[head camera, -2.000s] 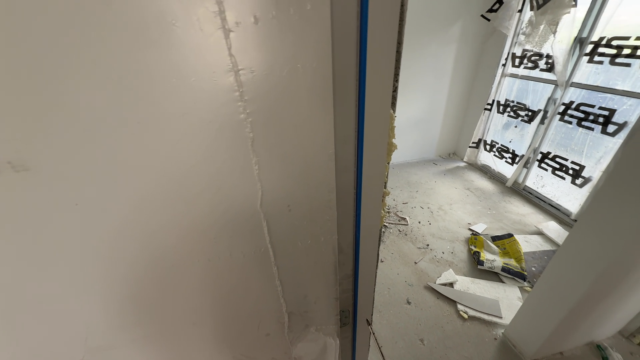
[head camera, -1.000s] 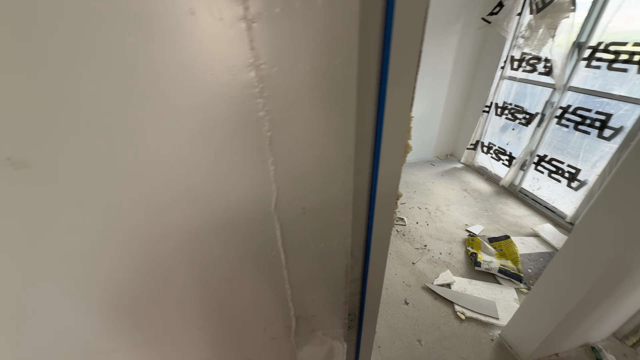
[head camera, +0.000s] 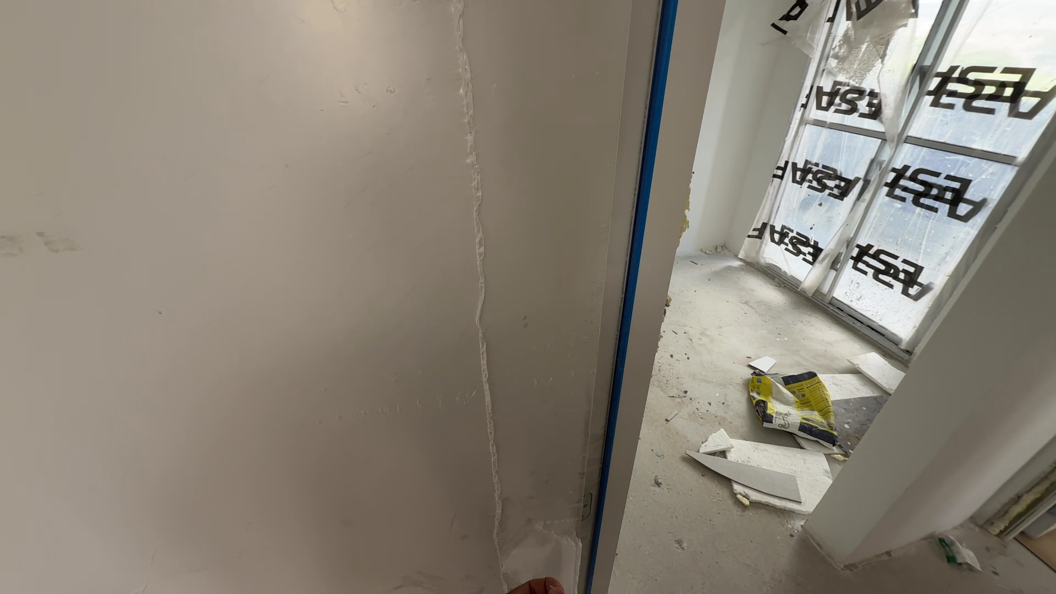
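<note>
Only the fingertips of one hand (head camera: 538, 586) show at the bottom edge of the head view; which hand it is, I cannot tell. They are at the lower end of a whitish patch of film or sheet (head camera: 544, 554) on a smooth grey-beige panel (head camera: 247, 330). Whether the fingers grip the patch is hidden by the frame's edge. A thin, ragged raised line (head camera: 481, 313) runs down the panel to the patch. Right of it, a blue strip (head camera: 635, 272) follows the panel's edge. The other hand is out of view.
Beyond the panel, a dusty concrete floor (head camera: 701, 330) holds a crumpled yellow and black bag (head camera: 796, 408) and broken white board pieces (head camera: 775, 474). Windows covered in printed plastic sheeting (head camera: 833, 181) stand behind. A pale wall end (head camera: 932, 396) juts in at right.
Fingertips have come into view at the bottom edge, beside the whitish patch. The panel's edge and blue strip sit farther right in the view than two seconds ago.
</note>
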